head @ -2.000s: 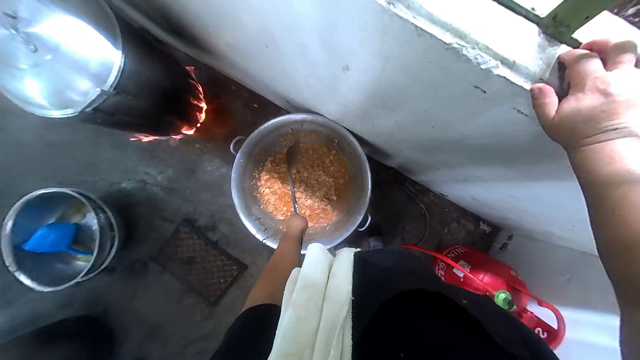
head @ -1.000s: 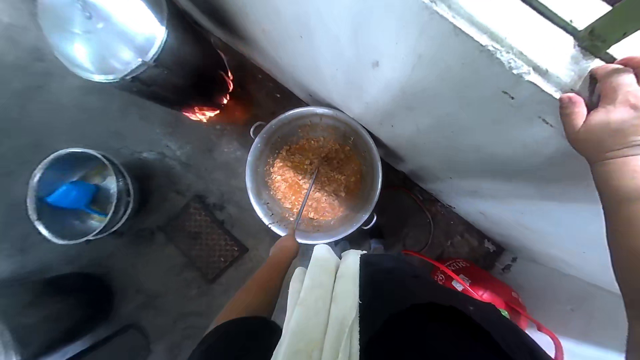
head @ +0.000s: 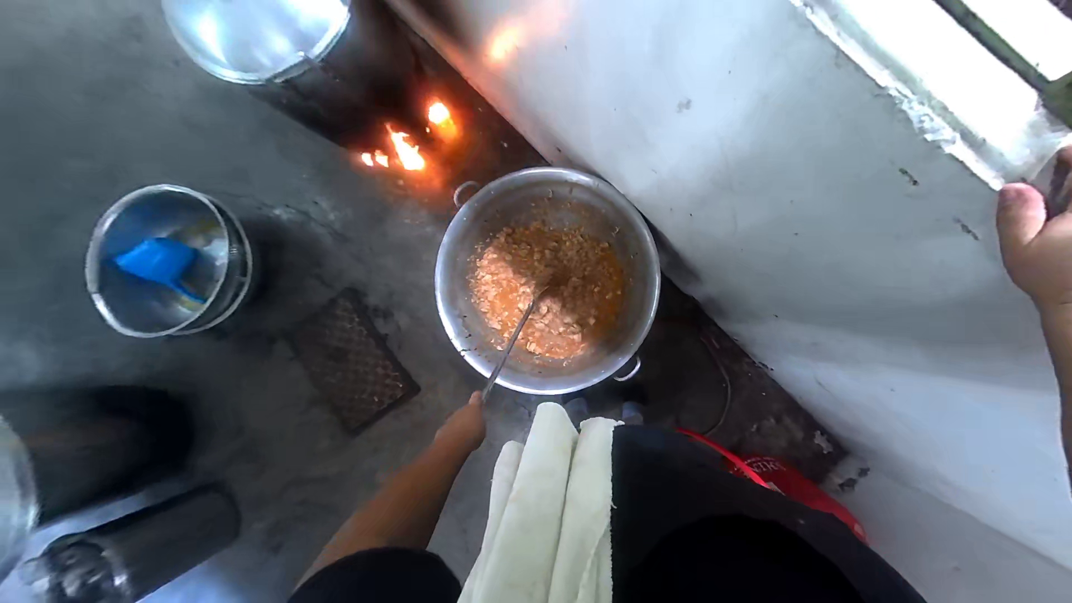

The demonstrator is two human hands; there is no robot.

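Note:
My left hand (head: 462, 425) grips the handle of a long metal spoon (head: 512, 342) near the front rim of a wide metal pot (head: 450, 310). The spoon's head is sunk in orange-brown chopped food (head: 548, 289), so its shape is hidden. Far to the right, my right hand (head: 1043, 243) rests at the corner of a window ledge (head: 946, 138); the frame's edge cuts it off, and its fingers are mostly out of sight. A pale folded cloth (head: 544, 502) hangs at my front, over dark clothing.
Flames (head: 406, 151) burn under a large soot-black pot with a shiny metal lid (head: 260, 33). A metal bucket (head: 100, 293) holds a blue plastic scoop (head: 157, 260). A metal grate (head: 347, 360) lies on the floor. Red gas cylinder (head: 796, 490) lower right; dark cylindrical vessels lower left; white wall at right.
The spoon's head has moved within the food, and its handle now slants toward the lower left. My right hand stays at the window ledge. The view has shifted left.

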